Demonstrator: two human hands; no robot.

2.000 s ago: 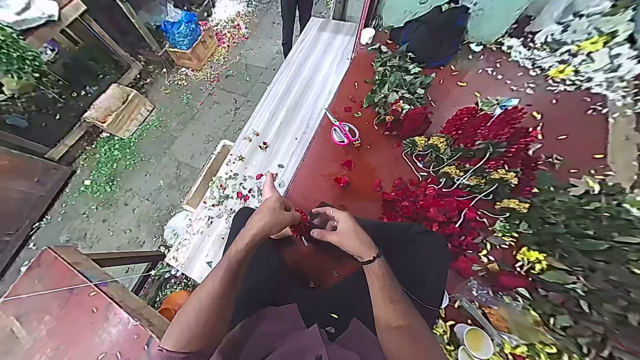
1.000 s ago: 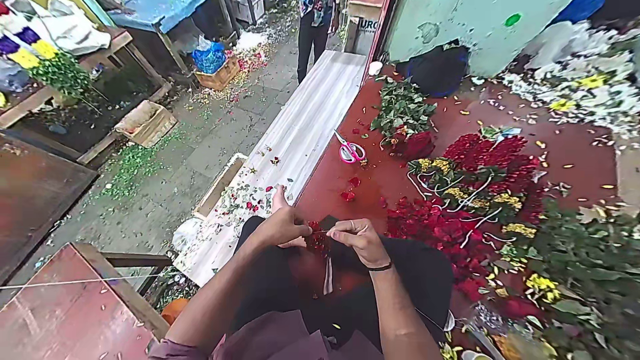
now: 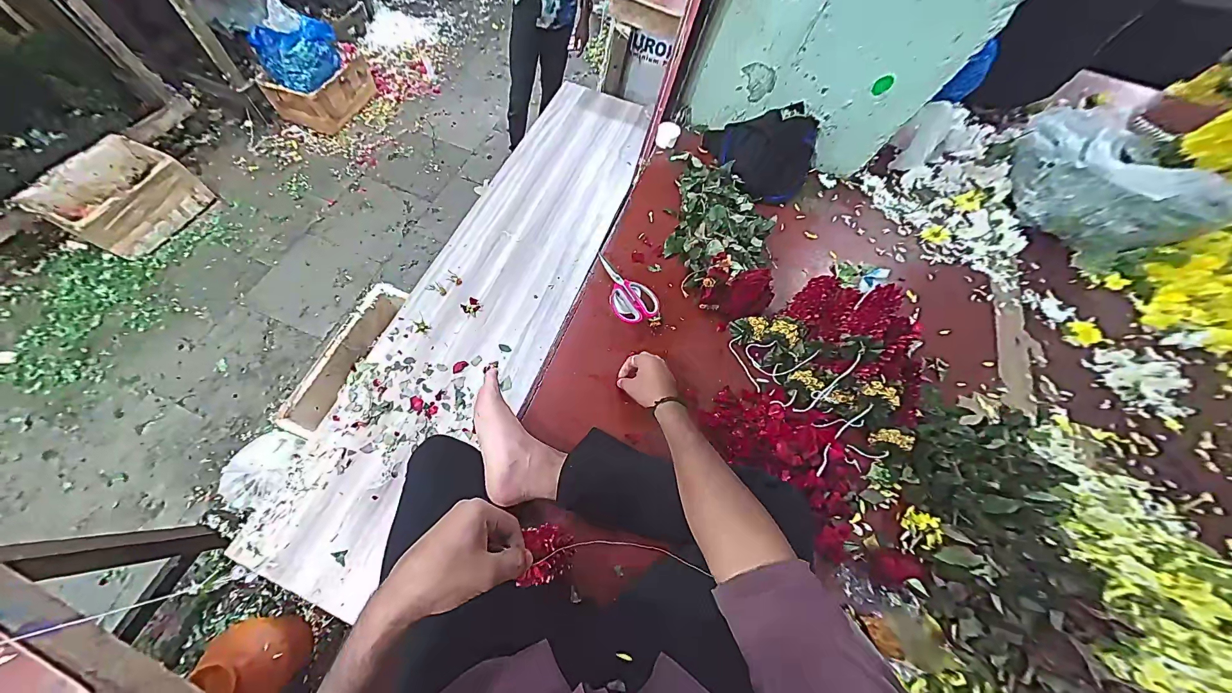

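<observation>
My left hand (image 3: 478, 551) is closed on a small bunch of red flowers (image 3: 546, 556) above my lap. A thin string (image 3: 630, 545) runs from the bunch toward my right forearm. My right hand (image 3: 647, 379), fingers curled, is over the red surface (image 3: 587, 385); whether it holds anything cannot be told. Pink-handled scissors (image 3: 632, 299) lie beyond it. To its right are piled red flowers (image 3: 770, 433), with yellow flower clusters (image 3: 807, 380) and white strings (image 3: 835, 385) among them. A leafy bunch of red roses (image 3: 722, 226) lies farther back.
A pale wooden plank (image 3: 539, 221), strewn with petals, runs along the left. Green foliage (image 3: 1001, 510) and yellow flowers (image 3: 1126, 549) crowd the right. Beyond are a black bag (image 3: 770, 154) and a standing person (image 3: 539, 58). An orange pot (image 3: 255, 654) is at lower left.
My hands were together over my lap; now they are apart. The right hand has moved forward toward the scissors, while the left has come back closer to my body with the red flowers.
</observation>
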